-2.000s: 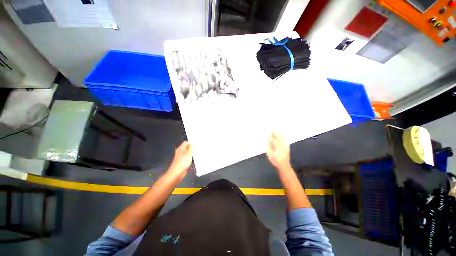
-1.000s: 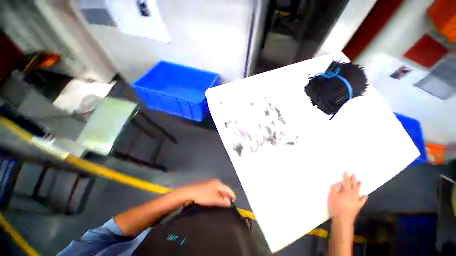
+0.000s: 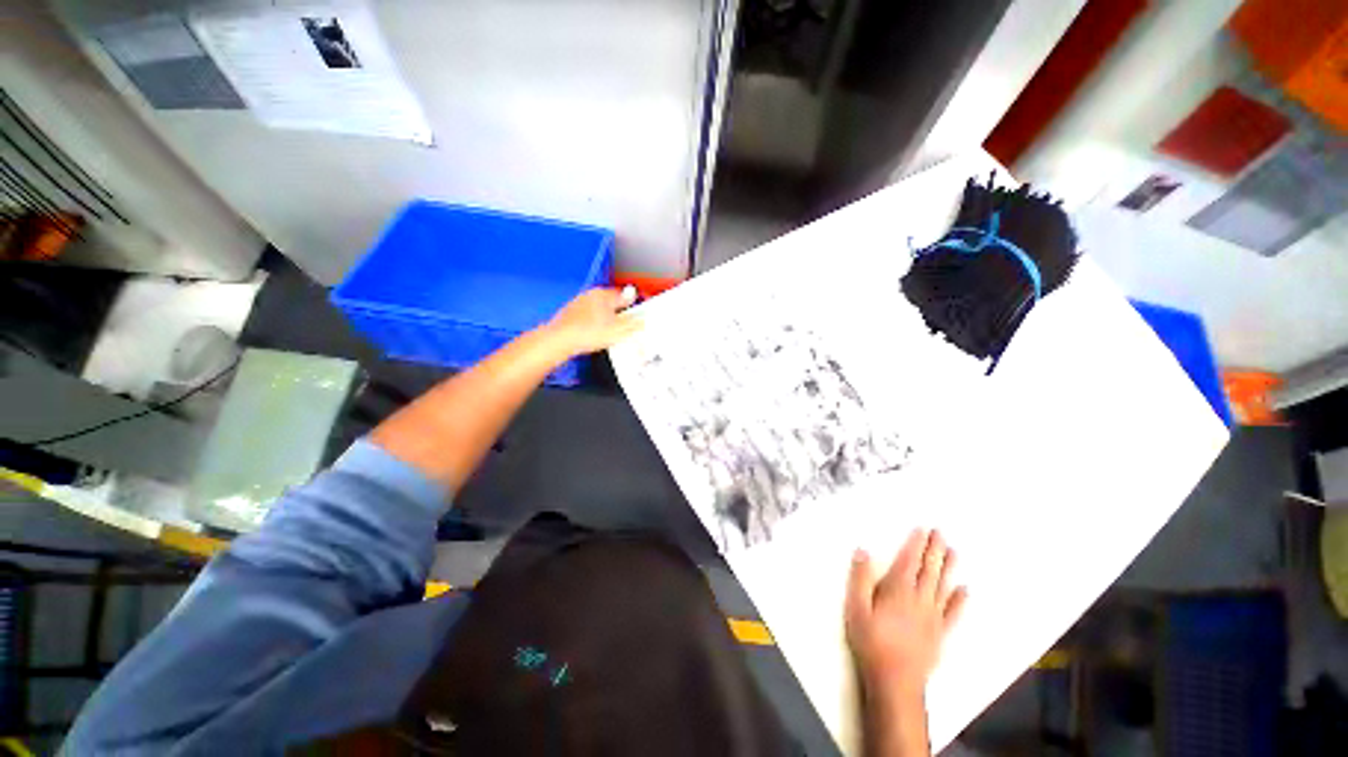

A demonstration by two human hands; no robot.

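The white board (image 3: 1035,518) lies tilted in front of me. My left hand (image 3: 596,321) is at its far left corner, closed on the edge; the fingers under it are hidden. My right hand (image 3: 902,603) lies flat on the near part of the board, fingers spread and empty. A bundle of black strips (image 3: 968,303) lies on the far right part of the board, with ragged ends. A blue tie (image 3: 1017,255) goes around the bundle. A smudged grey-black patch (image 3: 776,422) covers the left part of the board.
A blue bin (image 3: 473,281) stands left of the board, and another blue bin (image 3: 1183,348) shows behind its right edge. A pale green stool (image 3: 274,429) is at the left. A pale cabinet (image 3: 562,104) with posted sheets stands behind. My dark apron (image 3: 591,651) is close to the board's near edge.
My left hand has moved from the apron front up to the board's far left corner. My right hand has shifted left on the board. The board's near end has turned, and the bundle stays on it.
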